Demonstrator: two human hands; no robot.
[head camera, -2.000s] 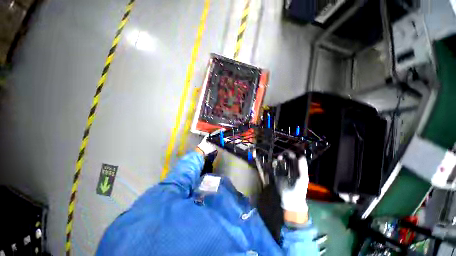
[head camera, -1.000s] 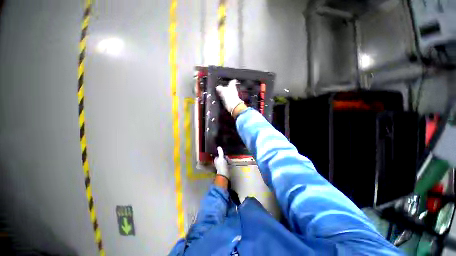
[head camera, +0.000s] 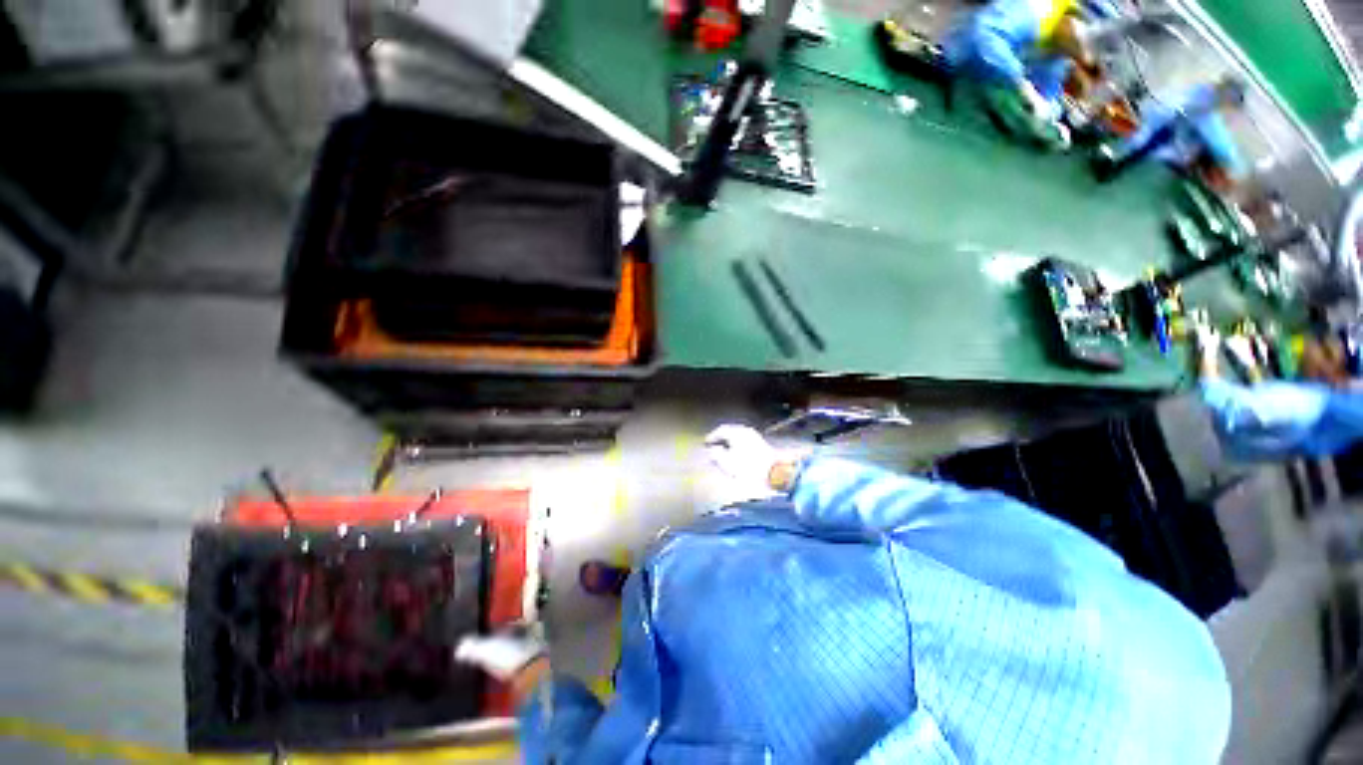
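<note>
A black wave solder pallet (head camera: 232, 643) lies on the red-orange top of a low AGV (head camera: 516, 561) at the lower left. Small clips stand along its far edge, and reddish parts show through its middle. My left hand (head camera: 501, 653), in a white glove, is at the pallet's right edge; blur hides whether its fingers grip it. My right hand (head camera: 740, 453), white-gloved, is in front of the bench, with its fingers loosely apart and nothing visible in it.
A black tote (head camera: 471, 366) with black trays and orange-brown material stands left of the green bench (head camera: 897, 254). Two dark strips (head camera: 777, 307), a populated pallet (head camera: 770, 142) and a board assembly (head camera: 1079, 314) lie on the bench. Coworkers' blue sleeves (head camera: 1271, 419) show at right. Black stacks (head camera: 1106, 478) stand below the bench edge.
The view has swung right towards the bench. The pallet now lies on the AGV at lower left. My right hand has left it and moved to the bench front; my left hand stays at its edge.
</note>
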